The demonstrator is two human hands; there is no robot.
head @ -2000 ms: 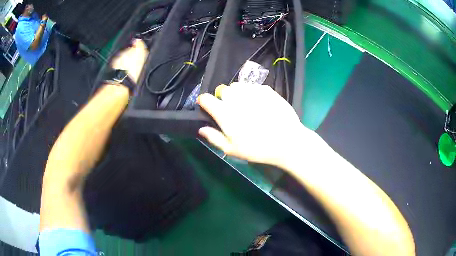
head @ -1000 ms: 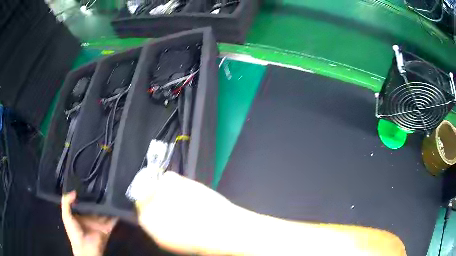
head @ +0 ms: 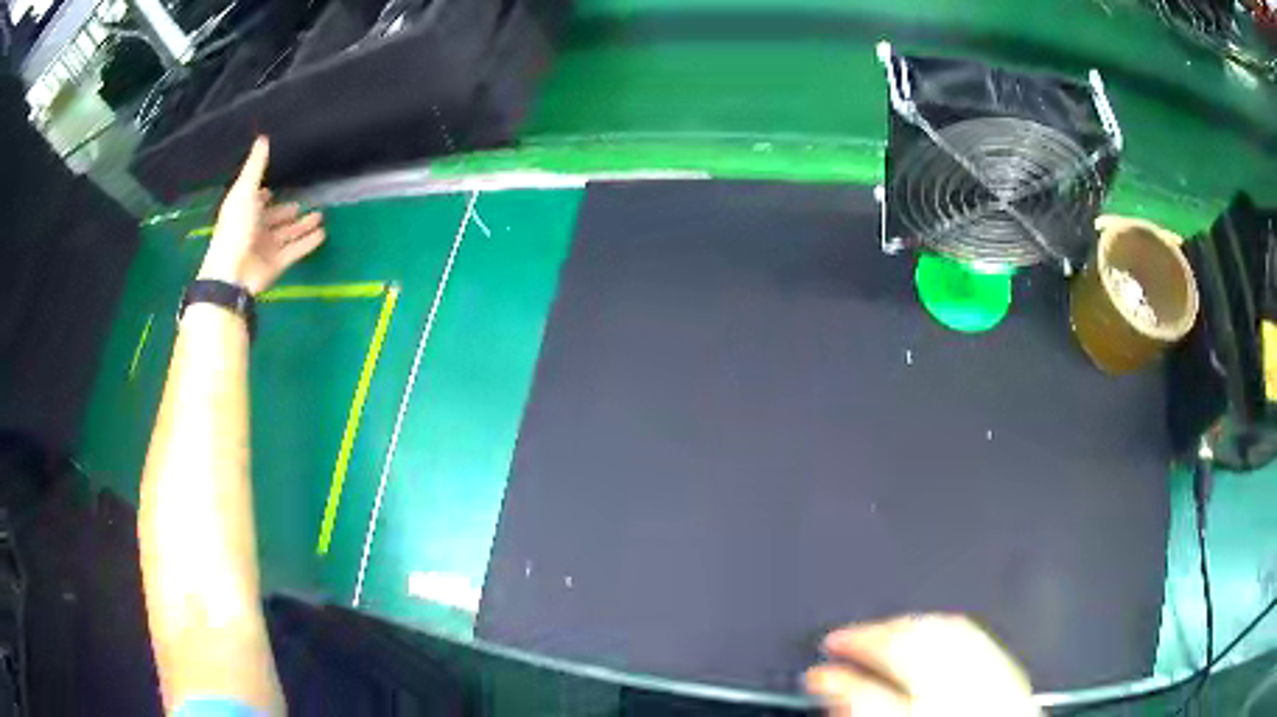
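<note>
A black foam tray [head: 329, 119] sits beyond the bench's far edge at the upper left; only part of its inside shows. My left hand [head: 266, 231] is just in front of its near wall, empty, fingers apart, with a dark band on the wrist. A black mat [head: 826, 462] covers the middle of the green bench top. My right hand [head: 924, 665] is blurred and cut off by the bottom edge, over the mat's front edge. Its fingers look bent, and I cannot tell whether it holds anything.
A black fan with a wire guard [head: 997, 189] stands behind the mat above a green disc [head: 964, 291]. A tan-brown roll [head: 1132, 297] stands to its right. A black box with a yellow label [head: 1239, 336] and cords are at the right edge. Yellow tape lines [head: 357, 420] mark the bench.
The tray that both hands were at is gone from in front of me; my hands have let go and moved apart. The view has shifted, showing more of the mat and bench.
</note>
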